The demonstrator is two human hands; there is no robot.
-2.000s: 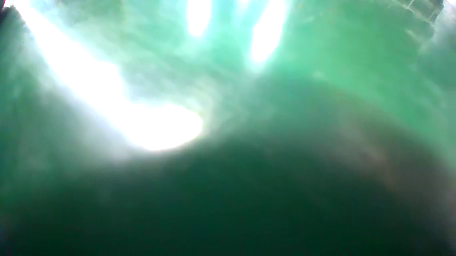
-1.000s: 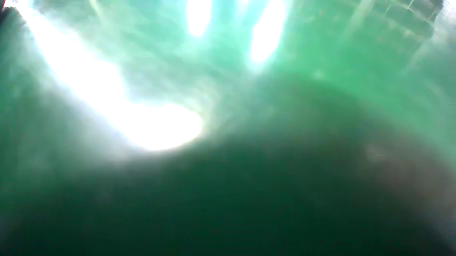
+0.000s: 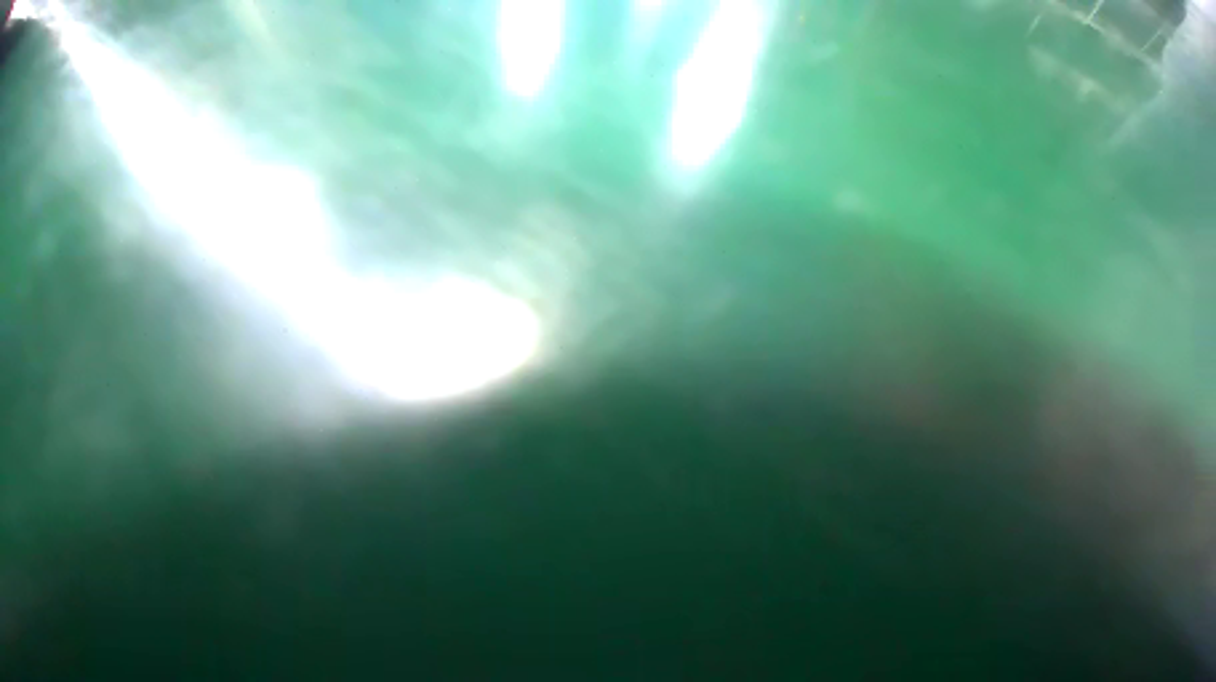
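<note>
A glossy green surface point(image 3: 880, 120) fills almost the whole head view, very close and out of focus. Bright white glare lies on it at the left and in two streaks at the top. The lower part is dark green. A dim brownish-pink blur shows at the right; I cannot tell whether it is a reflection or something else. Neither my left hand nor my right hand can be made out. No held object can be made out.
Thin pale lines and a dark patch show at the top right corner, beside a greyish blur at the right edge. A small dark and reddish spot shows at the top left corner. None of these can be identified.
The brownish-pink blur and the dark edge around it at the right have shifted slightly. Faint pale streaks at the top right have changed. The glare has stayed in place.
</note>
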